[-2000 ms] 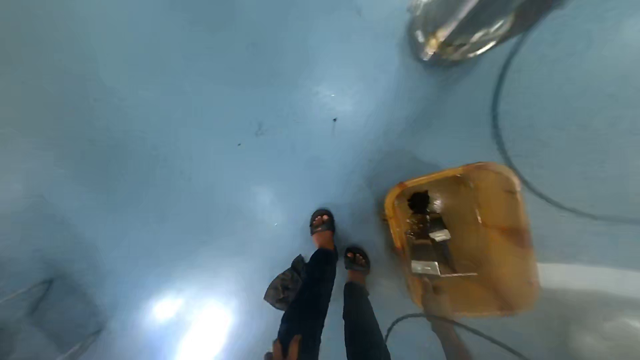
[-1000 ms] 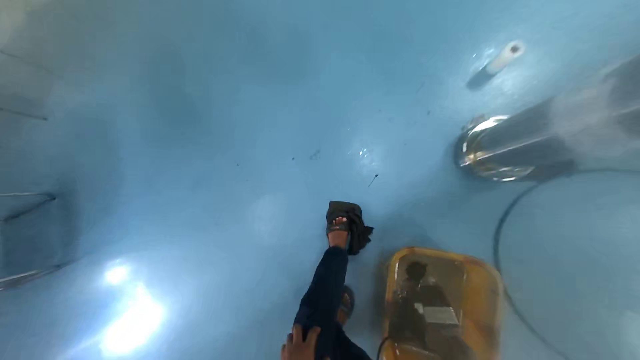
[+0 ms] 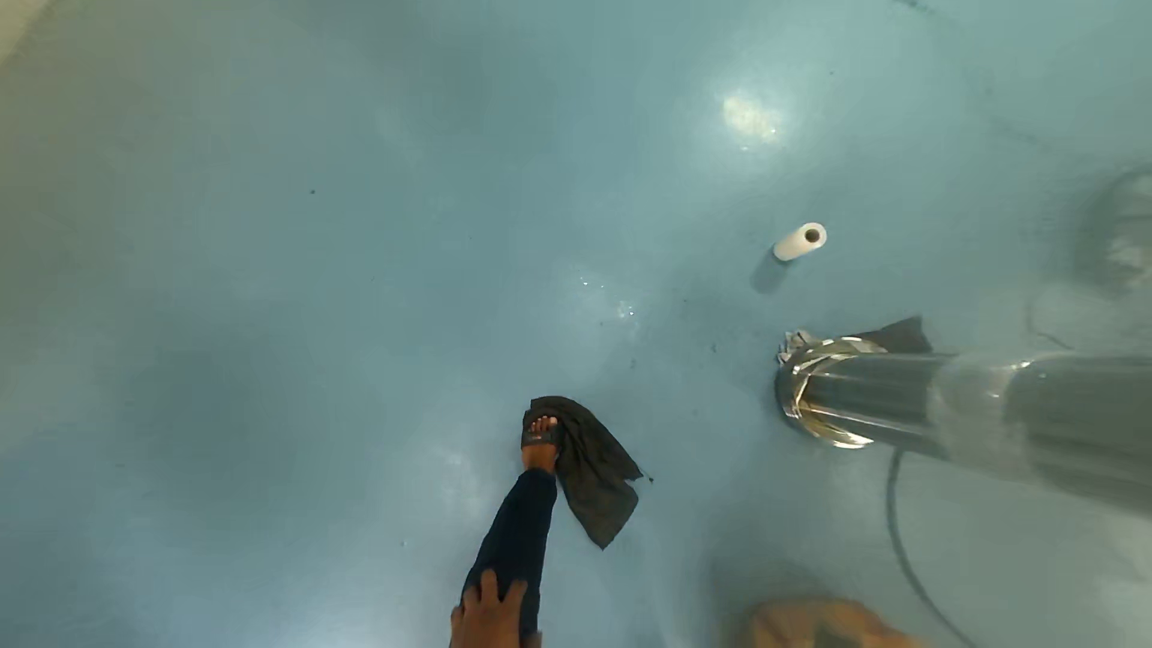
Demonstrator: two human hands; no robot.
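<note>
One hand [image 3: 490, 612], seemingly my left, rests with spread fingers on the dark trouser leg [image 3: 517, 531] at the bottom centre. My right hand is not seen. Below that leg, a foot in a dark sandal [image 3: 540, 436] presses on a dark cloth [image 3: 594, 477], which lies crumpled on the blue floor and spreads out to the right of the foot.
A shiny metal column [image 3: 900, 405] with a round base stands at the right, a dark cloth beside it. A white paper roll [image 3: 800, 242] stands on the floor. A dark cable [image 3: 900, 531] curves below the column. The orange-yellow tub [image 3: 823, 621] shows blurred at the bottom edge.
The dark cloth, bunched behind the feet two seconds ago, is now under the front foot and spread out. The view has shifted, leaving the tub mostly out of frame. An arm over the tub is gone from view.
</note>
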